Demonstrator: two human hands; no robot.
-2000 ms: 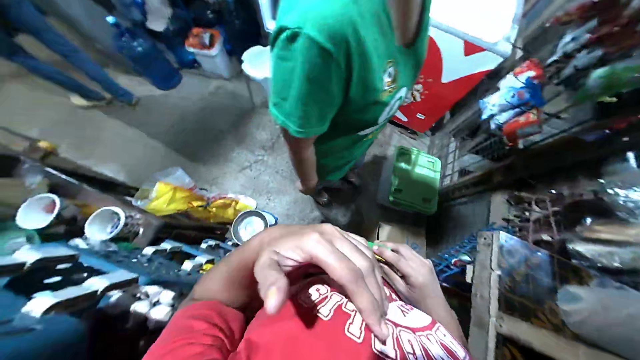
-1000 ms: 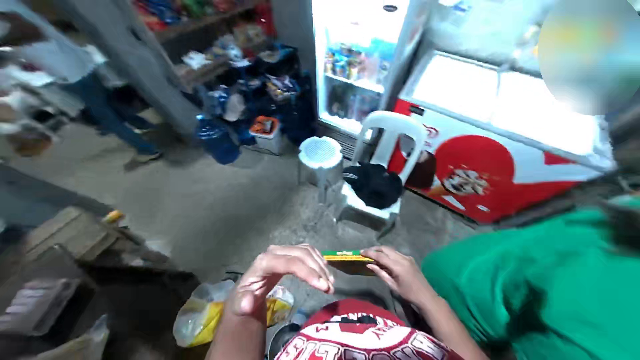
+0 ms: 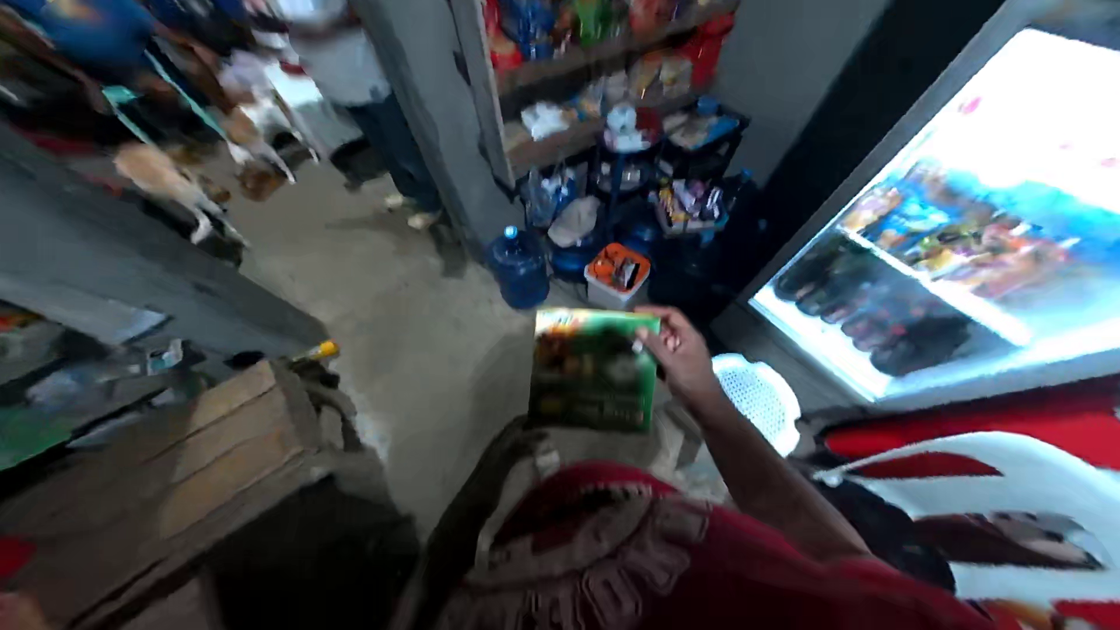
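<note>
A flat, square green packet or box (image 3: 595, 372) with a printed picture hangs in front of my red shirt, over the concrete floor. My right hand (image 3: 678, 350) grips it by its upper right corner, thumb on the near face. My left forearm (image 3: 486, 481) runs up in shadow at the lower middle, and my left hand (image 3: 529, 433) is dark and blurred by the packet's lower left corner. Its fingers cannot be made out, nor whether it touches the packet.
A blue water jug (image 3: 518, 269) and a white tub with an orange lid (image 3: 618, 273) stand ahead. Right are a white plastic stool (image 3: 757, 402), a white chair (image 3: 989, 455) and a lit display fridge (image 3: 949, 236). Left is a wooden bench (image 3: 232, 446). Dogs (image 3: 166, 179) and a person (image 3: 350, 96) are beyond.
The view has swung left. The green packet, seen nearly edge-on between my hands one second ago, now shows its broad face. The person in green has left the view.
</note>
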